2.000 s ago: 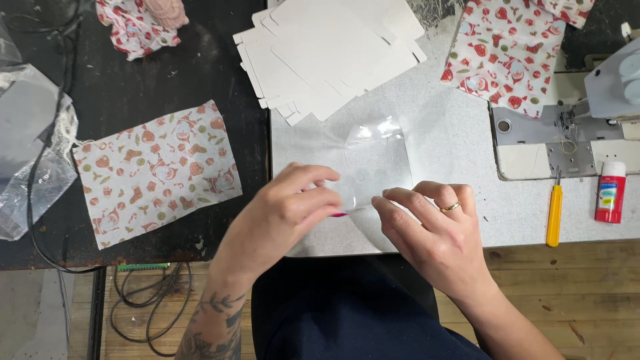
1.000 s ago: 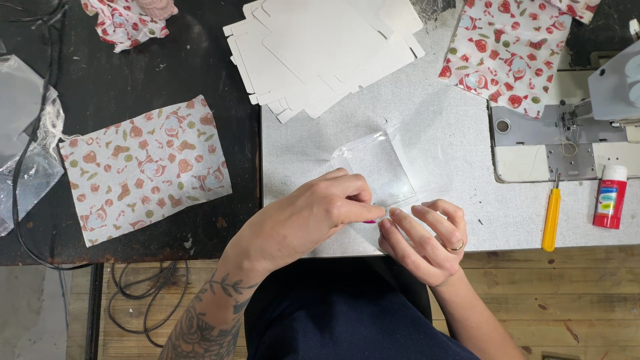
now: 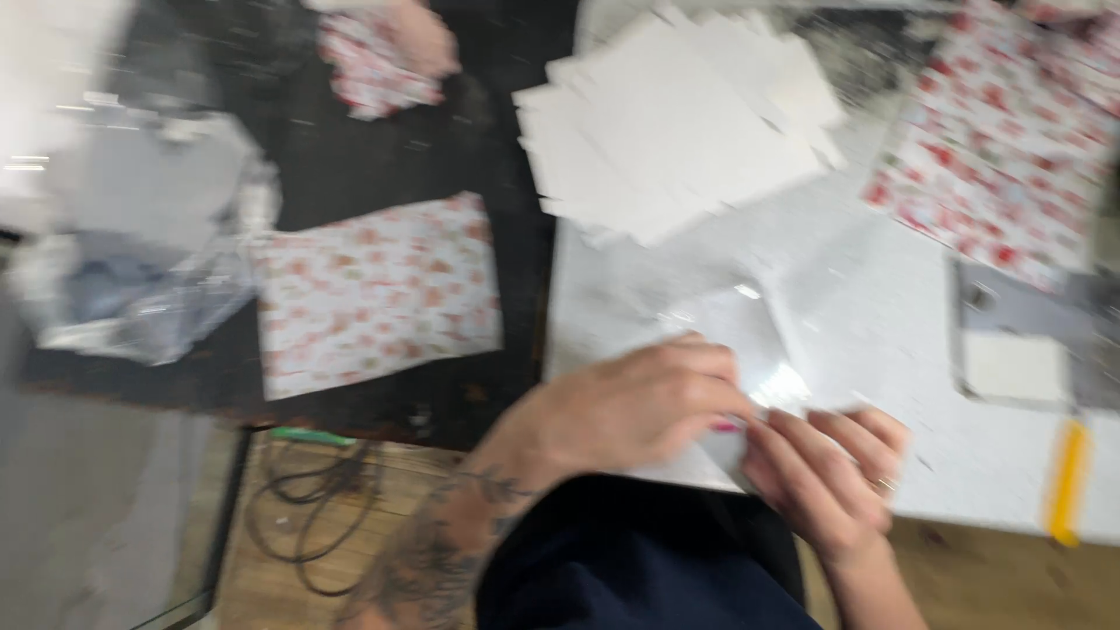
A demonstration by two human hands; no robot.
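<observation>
A sheet of clear plastic film (image 3: 744, 337) lies folded on the light tabletop near its front edge. My left hand (image 3: 652, 402) comes in from the left, its thumb and finger pinching the near edge of the film. Right beside it, my right hand (image 3: 827, 477), with a ring, has its fingertips on the same edge, almost touching the left fingers. The picture is blurred, and the fingers hide the part of the film between them.
Flat white card pieces (image 3: 682, 131) are stacked behind the film. On the dark table at left lie a printed cloth (image 3: 381, 297) and clear plastic bags (image 3: 149, 236). More printed cloth (image 3: 1006, 131), a sewing machine plate (image 3: 1015, 359) and a yellow-handled tool (image 3: 1066, 481) are at right.
My hands have stayed together at the film's near edge since one second ago; before that they were farther apart. The view has swung to the left.
</observation>
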